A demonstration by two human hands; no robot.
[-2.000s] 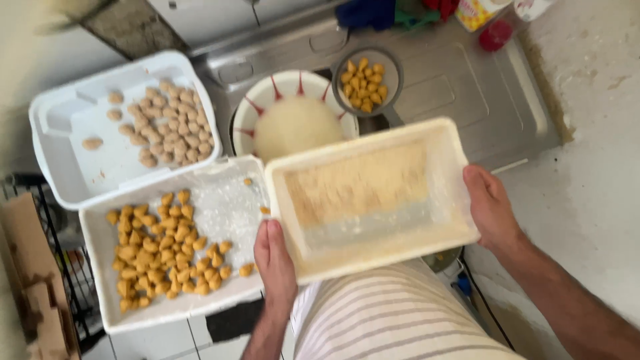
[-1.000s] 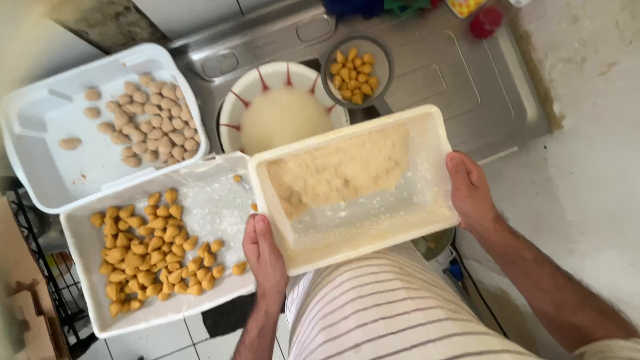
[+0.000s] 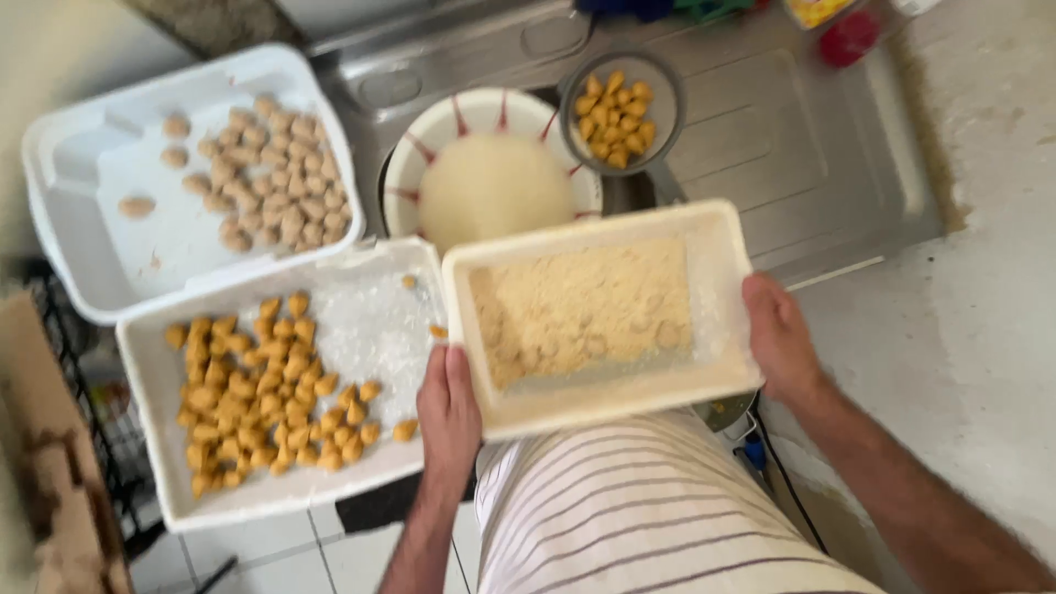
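Note:
My left hand (image 3: 450, 408) and my right hand (image 3: 780, 338) grip the two ends of a cream plastic tub (image 3: 610, 404) that holds pale breadcrumb-like coating (image 3: 586, 305) with several round lumps. Left of it, a white tray (image 3: 132, 388) holds many orange, teardrop-shaped dough pieces (image 3: 239, 396). Behind that tray, a larger white plastic tray (image 3: 99, 181) carries brownish coated pieces (image 3: 280, 181). A white bowl with red streaks (image 3: 404, 165) contains a cloudy, pale liquid (image 3: 495, 190). To its right, a grey-rimmed strainer (image 3: 678, 107) holds more orange dough pieces (image 3: 615, 120).
The stainless steel sink counter (image 3: 742, 157) runs behind the tub. A red object (image 3: 850, 37) stands near its back right corner, beside a yellow package (image 3: 813, 8). A black wire rack (image 3: 115, 421) and cardboard (image 3: 62, 511) are at the left. A rough wall (image 3: 990, 247) borders the right.
The coating has shifted inside the tub, spreading from a bank along the far side toward the near side, and round lumps now show in it. Both hands still hold the tub.

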